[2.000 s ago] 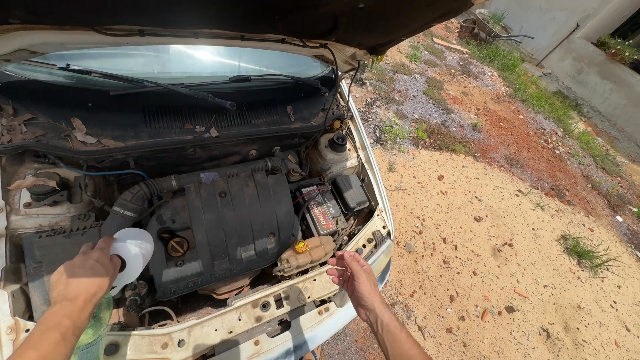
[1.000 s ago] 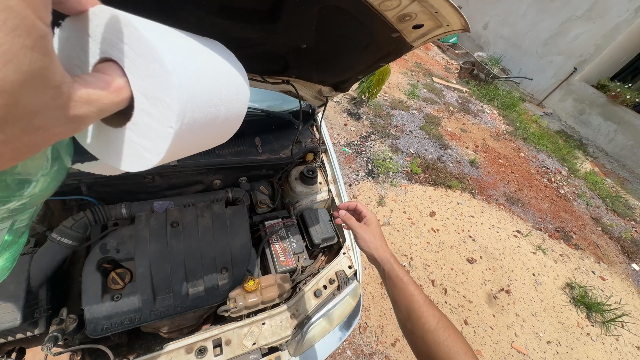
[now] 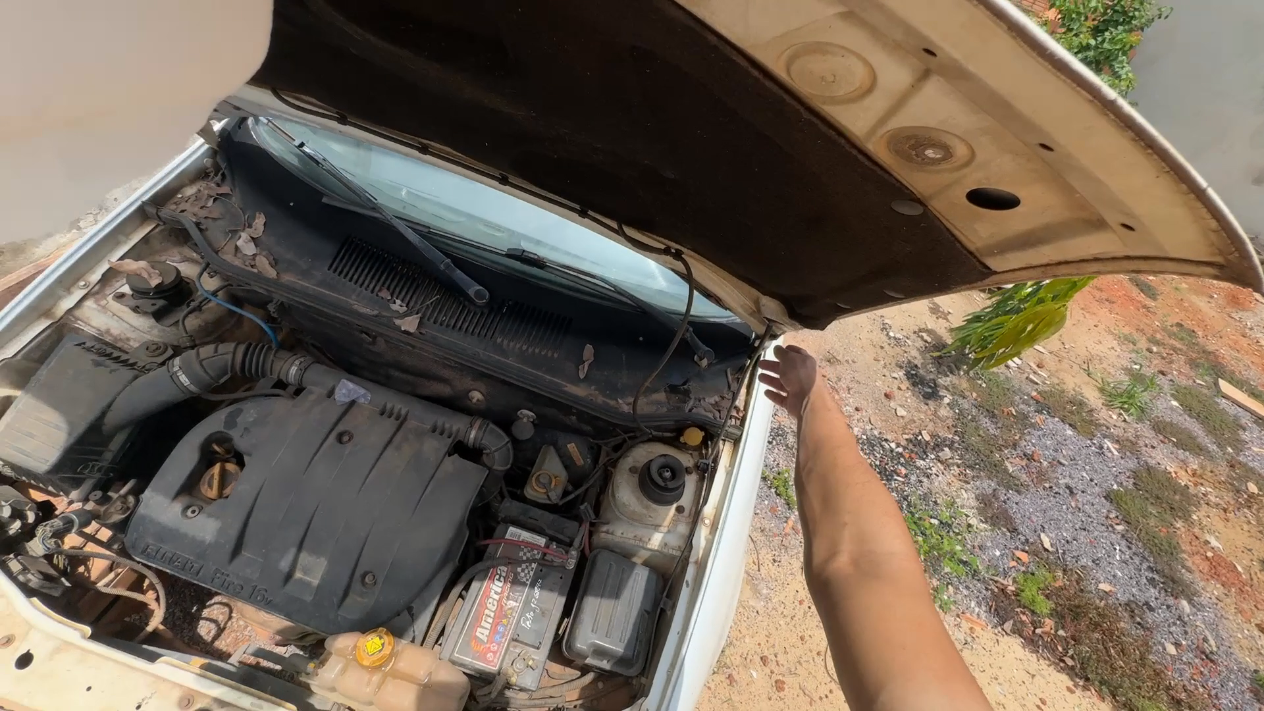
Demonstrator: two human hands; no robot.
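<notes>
My right hand [image 3: 790, 378] reaches forward to the white fender edge [image 3: 746, 494] beside the raised hood's rear corner; its fingers are slightly spread and no held thing shows. Whether the fingertips touch the car is unclear. A blurred white paper roll [image 3: 118, 109] fills the upper left, very close to the camera. My left hand is out of sight. Below lies the engine bay with a black plastic engine cover [image 3: 326, 494], a brown oil filler cap [image 3: 219, 480], a car battery [image 3: 509, 607] and a coolant reservoir [image 3: 390, 676] with a yellow cap.
The open hood [image 3: 612, 128] hangs overhead, with a strut or cable near its corner. Wiper arms [image 3: 385, 217] and dry leaves lie on the black cowl [image 3: 449, 296]. An air filter box [image 3: 59, 415] sits left. Sandy, gravelly ground [image 3: 1066, 494] with weeds borders the car.
My right hand has moved forward along the fender to the hood's rear corner. My left hand, seen earlier with the paper roll and a green bottle, has left view. The view has shifted toward the windshield.
</notes>
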